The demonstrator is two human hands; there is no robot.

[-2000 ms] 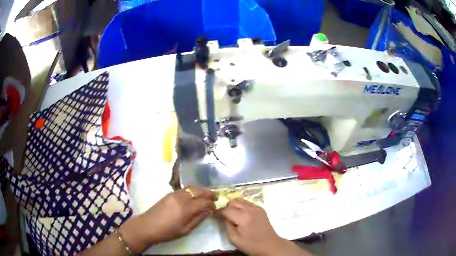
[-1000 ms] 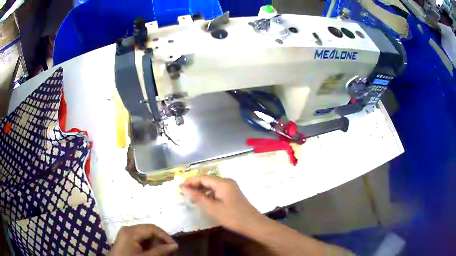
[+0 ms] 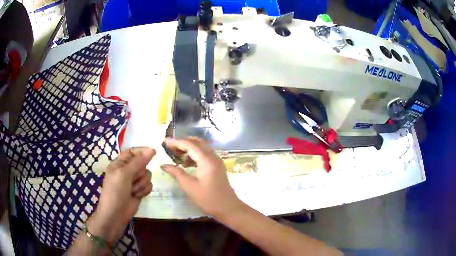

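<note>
The patterned fabric piece point(image 3: 65, 145), dark navy with cream shapes and an orange-red edge, lies on the table at the left. My left hand point(image 3: 127, 177) is in front of its right edge, thumb and fingertips pinched together; whether a fine thread is between them cannot be told. My right hand point(image 3: 202, 175) is just right of it, below the left corner of the machine bed, thumb and forefinger apart, other fingers curled. No held thing shows in it. The sewing machine point(image 3: 295, 60) stands behind, its lamp glaring over the needle area, so needle and thread cannot be made out.
Dark-handled scissors point(image 3: 305, 117) with a red fabric strip point(image 3: 307, 147) lie under the machine arm. Yellow tape point(image 3: 164, 106) is left of the bed point(image 3: 260, 122). A control panel point(image 3: 418, 107) is at the head's right end. Blue bins point(image 3: 200, 6) stand behind the table.
The view has shifted, first toward the right and then back. My hands came together at the bed's front edge, parted, and are now close together farther left, my left hand raised and pinched.
</note>
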